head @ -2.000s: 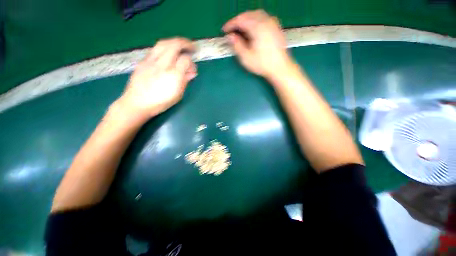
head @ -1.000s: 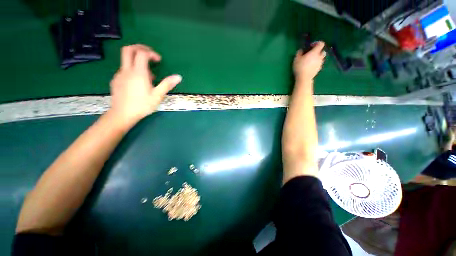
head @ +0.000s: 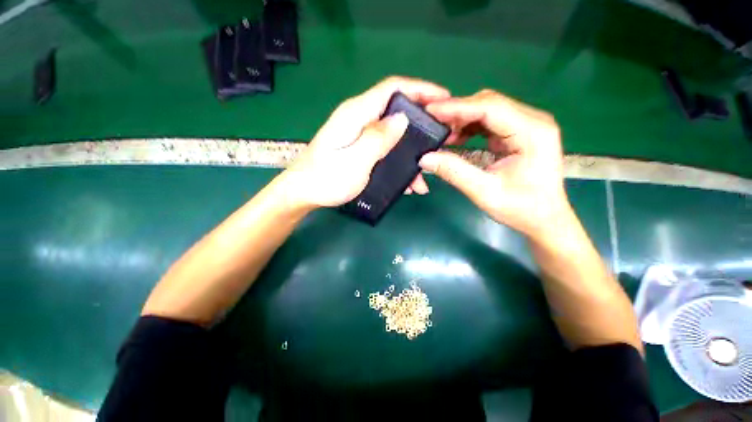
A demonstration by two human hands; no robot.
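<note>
A black flat oblong unit [head: 399,161] is held tilted above the pale rail, with small white marks at its lower end. My left hand [head: 350,152] grips it from the left, thumb on its face. My right hand [head: 503,157] holds its upper right edge between thumb and fingers. Whether a ring is between the right fingertips cannot be seen. A pile of small pale-gold rings [head: 406,311] lies on the glossy green bench below the hands, with a few single rings around it.
Several black units [head: 251,58] lie overlapping on the green belt [head: 165,107], with one at far left [head: 44,78] and others at right [head: 697,99]. A whitish speckled rail [head: 206,152] separates belt from bench [head: 99,247]. A white fan [head: 717,346] stands at lower right.
My right hand has come back from the far right of the belt, and both hands have met on a black unit at the centre. My left hand was open and empty before.
</note>
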